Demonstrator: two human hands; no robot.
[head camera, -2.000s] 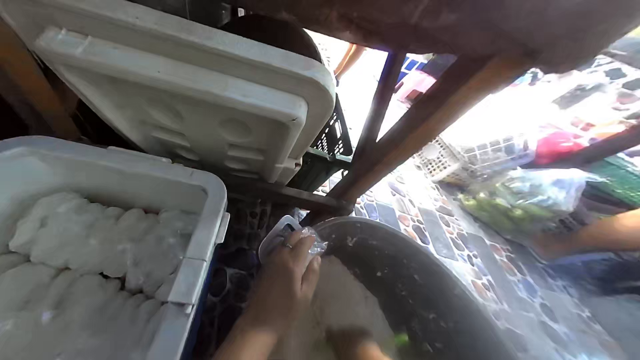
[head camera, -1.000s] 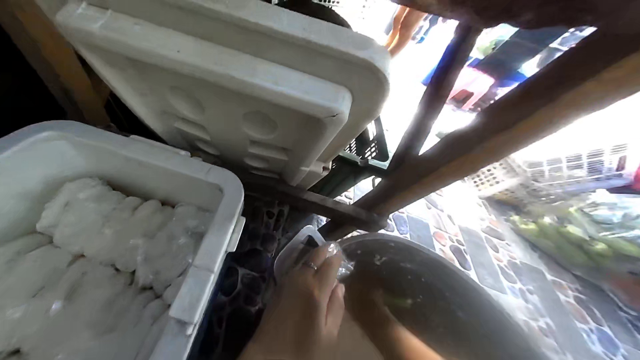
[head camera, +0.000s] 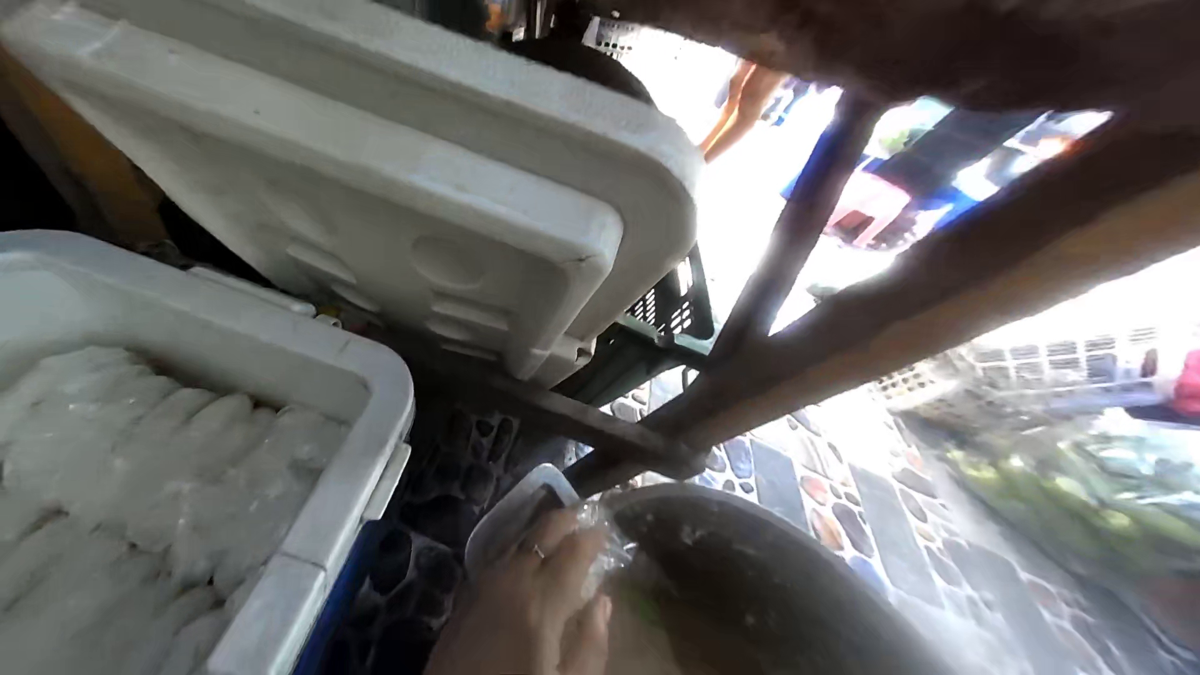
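My left hand (head camera: 539, 595), with a ring on one finger, is at the near side of a large dark round tub (head camera: 797, 581). Its fingers are closed on crumpled clear plastic (head camera: 607, 553) at the tub's rim. Behind and left of the hand, a small pale-rimmed container (head camera: 511, 511) is partly covered by it. Inside the tub, a blurred brownish shape lies beside some green; I cannot tell whether it is my right hand. On the left, a white cooler box (head camera: 305, 534) holds whitish bundles (head camera: 159, 469) that look wrapped in plastic.
A large white cooler lid (head camera: 375, 178) leans behind the box. Dark wooden beams (head camera: 844, 347) cross above the tub. Behind the lid stands a dark plastic crate (head camera: 670, 309). Green produce (head camera: 1059, 497) in clear plastic lies on the pebbled floor (head camera: 834, 497) at right. A person's bare limb (head camera: 745, 103) shows farther back.
The view has shifted closer to the cooler lid and beams. My right forearm, seen over the tub earlier, no longer shows clearly. My left hand still has the plastic. Another person's arm at far right has left view.
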